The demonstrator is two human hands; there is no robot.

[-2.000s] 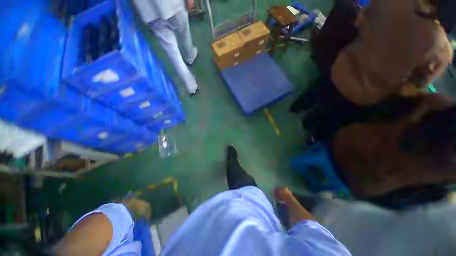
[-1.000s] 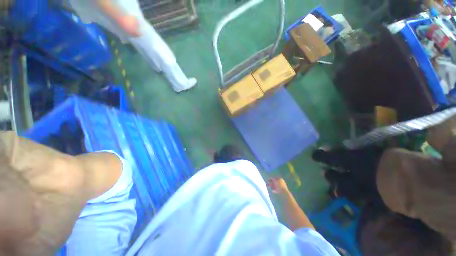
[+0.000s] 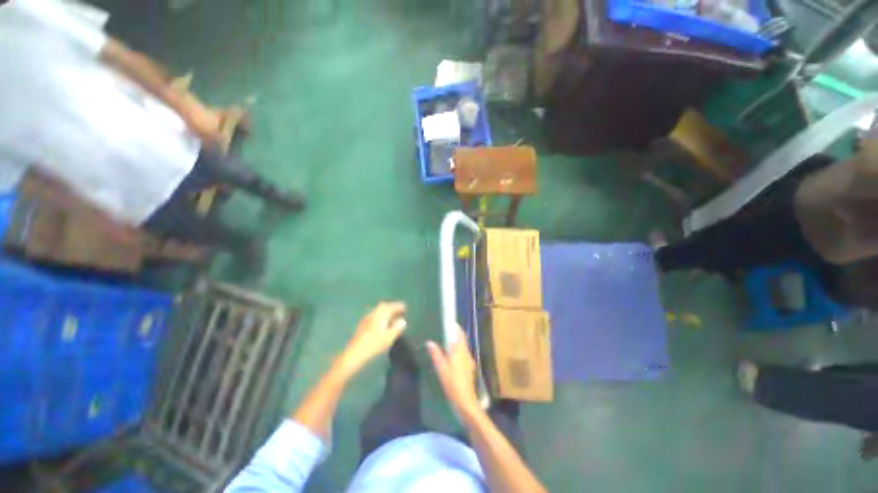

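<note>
The platform trolley (image 3: 605, 313) lies right of centre, its flat blue deck low on the green floor. Two closed tan cartons (image 3: 521, 354) sit side by side on it at the handle end. The pale bent-tube trolley handle (image 3: 449, 274) rises along their left side. My right hand (image 3: 456, 371) is at the handle's lower part, thumb apart from the fingers; whether the fingers close round the tube is unclear. My left hand (image 3: 375, 332) is left of the handle, empty, fingers apart.
A wooden stool (image 3: 495, 169) and a blue floor tote (image 3: 424, 144) stand beyond the handle. Blue crates (image 3: 77, 347) and a slatted rack (image 3: 226, 371) are at left. One person stands upper left, others at right near a blue stool (image 3: 791, 294). A dark bench is upper right.
The trolley now appears much nearer, its handle towards me. My left hand has come into view, and my right hand has reached the handle. The stacked crates have shifted to the left edge.
</note>
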